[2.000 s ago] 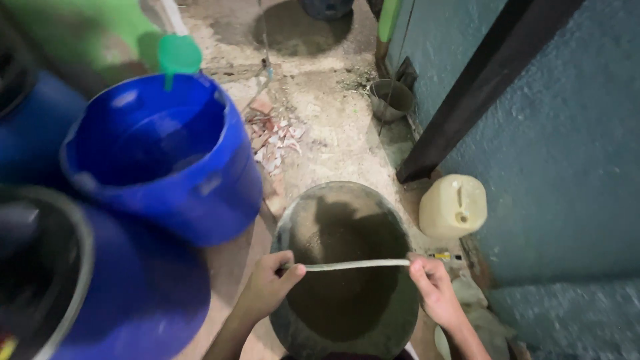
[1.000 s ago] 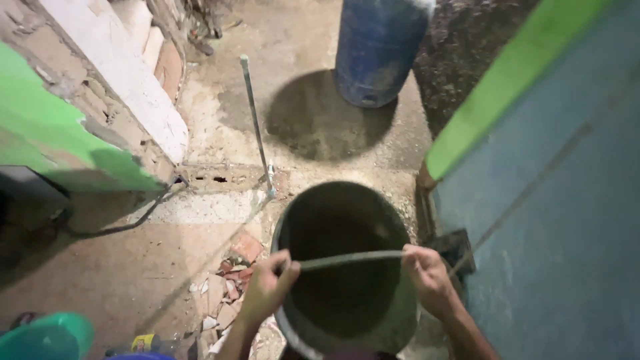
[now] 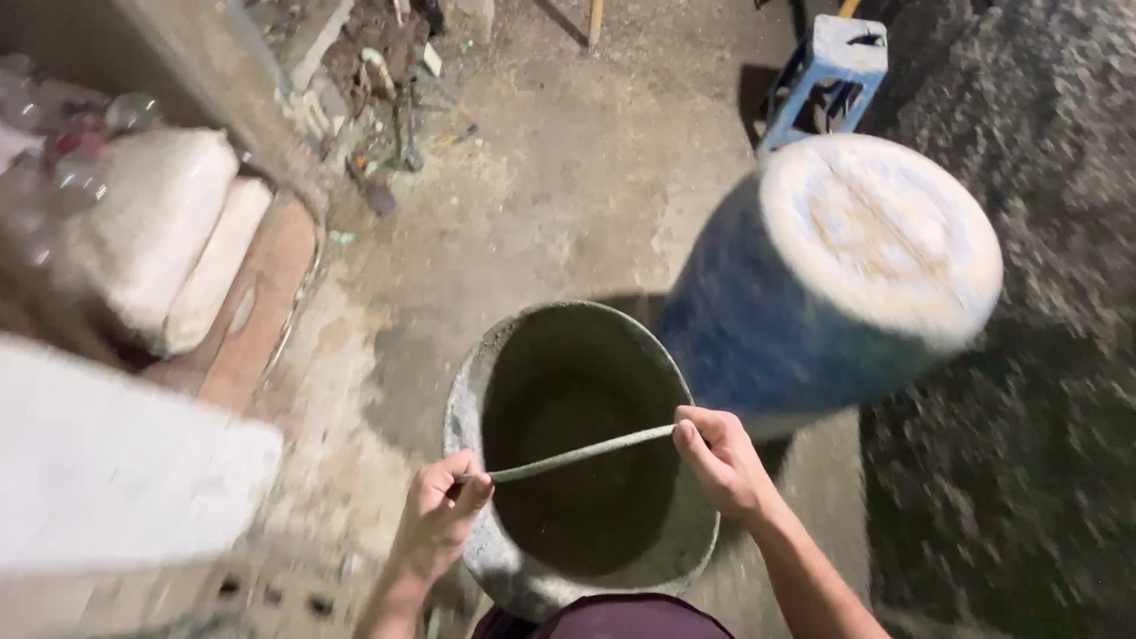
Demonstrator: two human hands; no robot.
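A large grey bucket (image 3: 510,568), caked with dried residue, is close against my body at the lower middle. Its curved handle (image 3: 581,453) spans the opening from side to side. My left hand (image 3: 444,510) is closed around the handle's left end, beside the rim. At the right end, my right hand (image 3: 723,461) grips the same handle with thumb and fingers. The inside of the bucket is dark, and I cannot tell what it holds.
Right of the bucket stands a blue barrel (image 3: 754,302) with a whitish top. Behind it is a blue plastic stool (image 3: 830,84). White sacks (image 3: 160,231) lie at the left, above a white surface (image 3: 124,461). Debris (image 3: 377,106) lies along the wall; dark rough ground (image 3: 1003,470) borders the right.
The view has moved a long way forward, past the blue tubs and the green wall, and the bucket has come along in my hands. The blue barrel is now close beside it.
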